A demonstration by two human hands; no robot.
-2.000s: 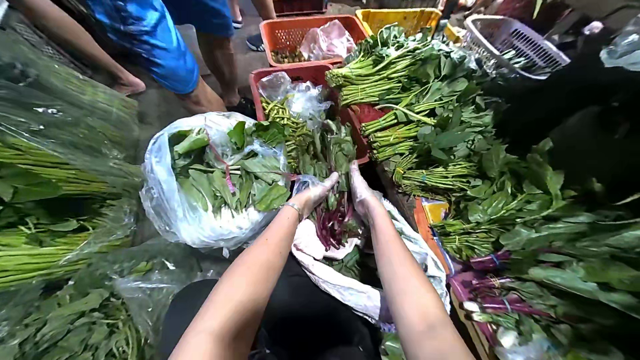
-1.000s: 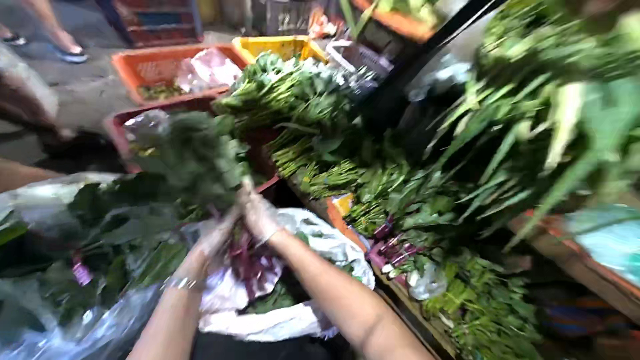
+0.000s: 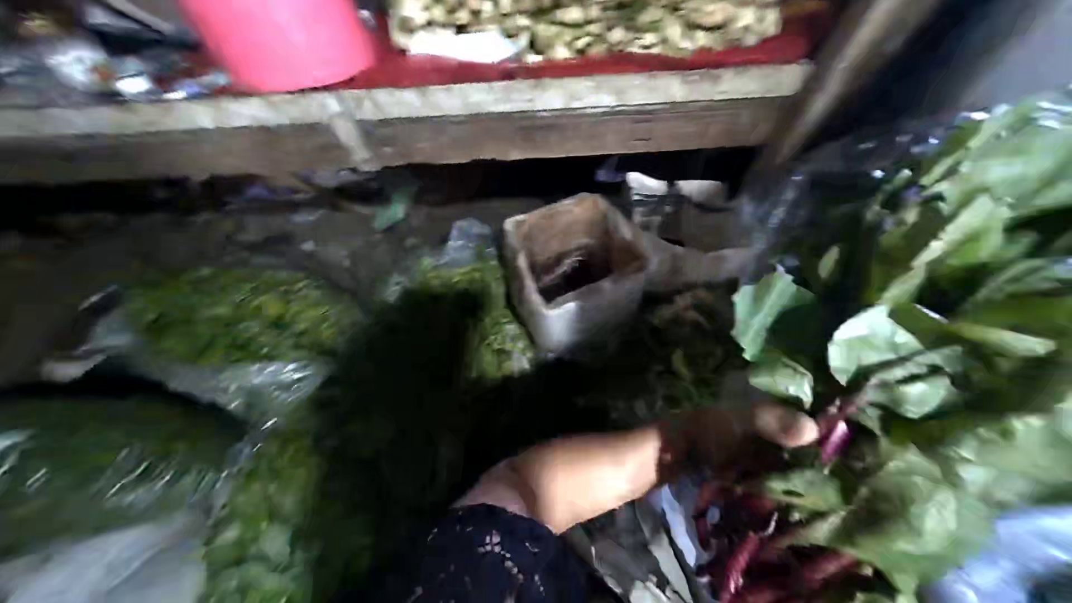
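My left hand [image 3: 741, 435] reaches in from the bottom centre, its arm in a dark lace-patterned sleeve. Its thumb presses against the stems of a bunch of purple-stemmed leafy greens [image 3: 875, 377], around which the hand appears closed; its fingers are in shadow and blurred. A small bright purple band or stem piece [image 3: 833, 440] shows beside the thumb tip. Below the hand lie dark red-purple stems [image 3: 745, 553], and broad green leaves spread to the right. My right hand is outside the view.
An open-topped, worn box [image 3: 578, 260] stands beyond the arm. Greens in clear plastic [image 3: 243, 318] lie at the left. A wooden shelf edge [image 3: 544, 126] crosses the top, bearing a pink container [image 3: 280, 42] and a tray of small pale pieces [image 3: 586, 25]. Blue-white plastic [image 3: 1013, 553] is at lower right.
The view has swung strongly away from the crates to the shelf and box. Both hands were together around purple-stemmed greens; now only my left hand shows.
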